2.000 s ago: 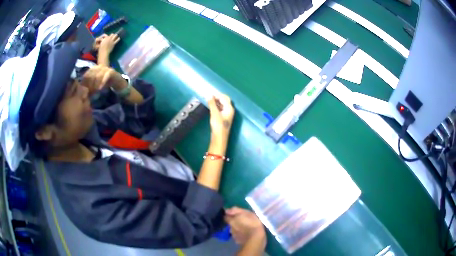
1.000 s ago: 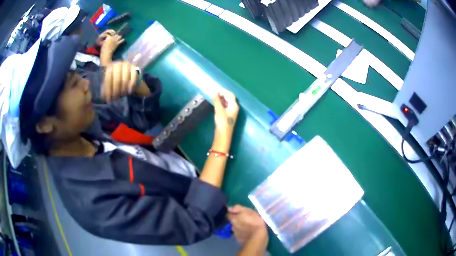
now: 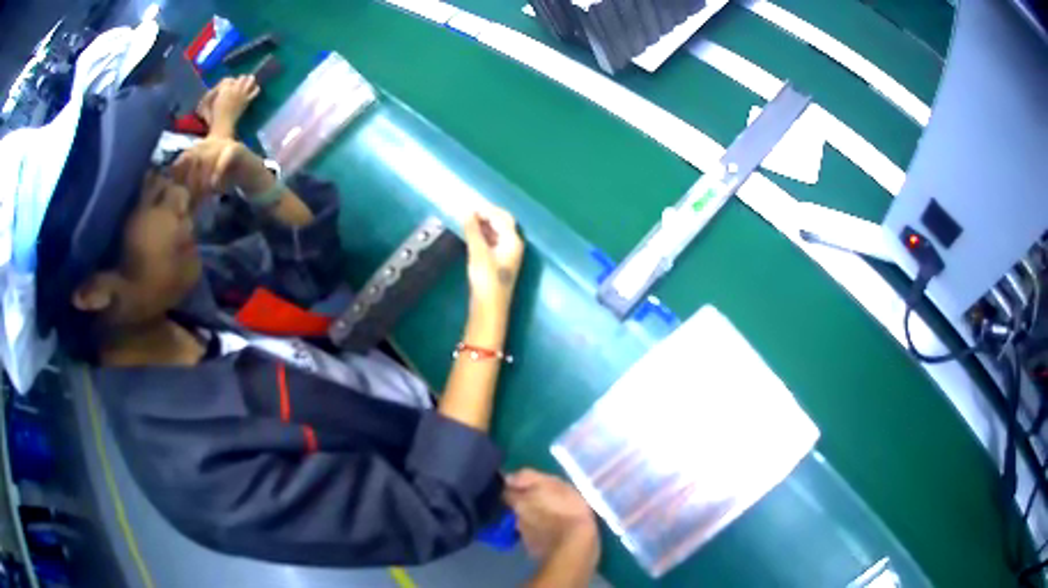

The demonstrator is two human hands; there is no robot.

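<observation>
My right hand (image 3: 554,517) is at the bottom centre. Its fingertips are closed on the elbow part of a seated worker's dark grey sleeve (image 3: 454,465); the exact pinch is small and blurred. My left hand is not in view. The worker's near hand (image 3: 494,247) is curled above the bench, its fingertips close together; anything between them is too small to tell. The other hand is raised by the face. A dark bar with a row of round holes (image 3: 391,287) leans at the bench edge in front of the worker.
A shiny film-covered tray (image 3: 690,436) lies on the green bench right of my hand, another (image 3: 318,115) farther off. A metal bar with a green label (image 3: 703,201) lies beyond. Dark finned parts (image 3: 626,25) are at the top; a grey machine housing (image 3: 977,149) with a cable stands right.
The worker's far hand has gone from lifted in front of the chest back towards the face. The view has shifted slightly. My right hand keeps its place at the sleeve.
</observation>
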